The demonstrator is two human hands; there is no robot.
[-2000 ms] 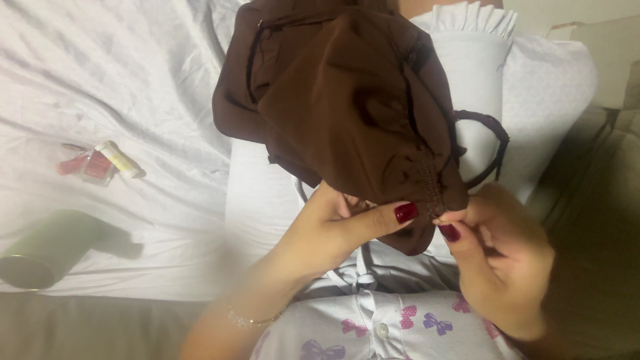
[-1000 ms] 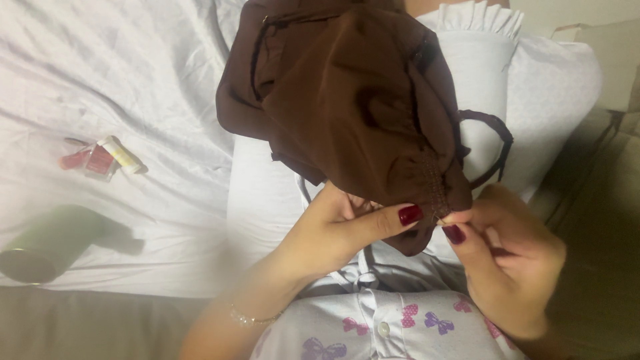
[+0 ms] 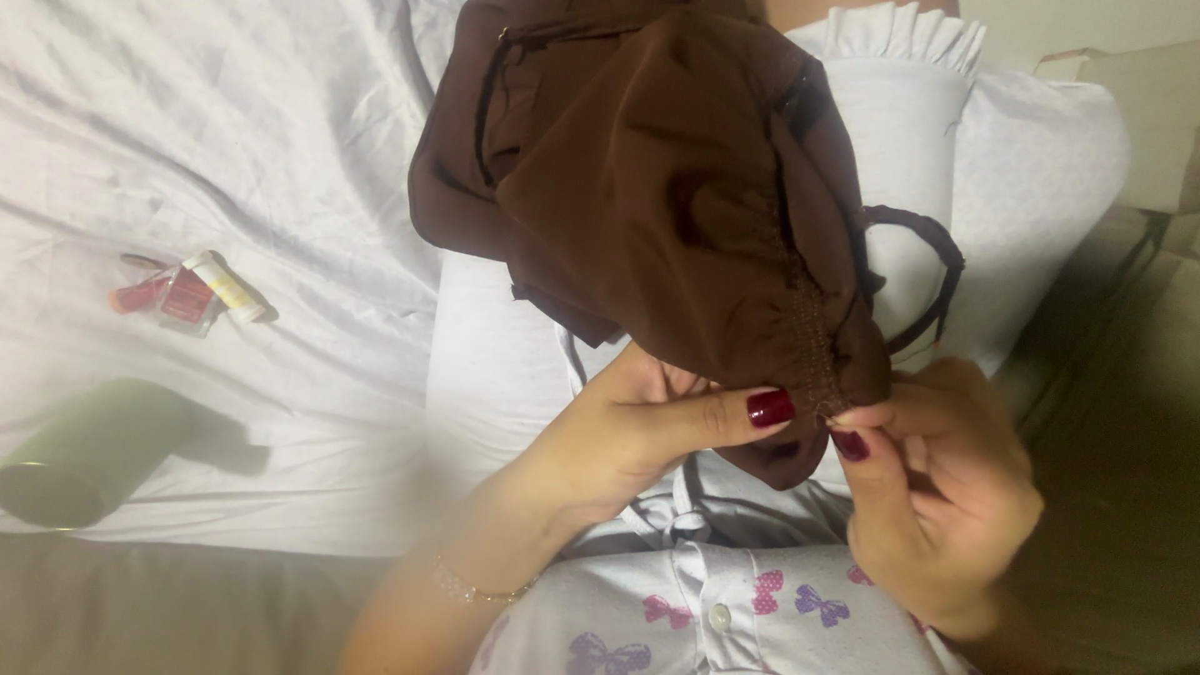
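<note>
A brown fabric bag (image 3: 647,187) with zippers, a gathered stitched seam (image 3: 811,328) and a dark strap loop (image 3: 952,262) lies over my lap. My left hand (image 3: 647,431) grips the lower edge of the bag, thumb on top beside the seam, the other fingers mostly hidden under the cloth. At the seam's lower end, my right hand (image 3: 937,487) pinches the cloth or a thread between thumb and forefinger; which of the two cannot be told. The fingertips of both hands are close together.
On the white sheet (image 3: 309,169) at the left lie a small white and yellow tube (image 3: 225,286), red-filled clear containers (image 3: 187,298) and a thin dark item (image 3: 142,262). Nearer me rests a green cylindrical object (image 3: 103,441), blurred. A pillow or cushion (image 3: 1041,178) is beside my right leg.
</note>
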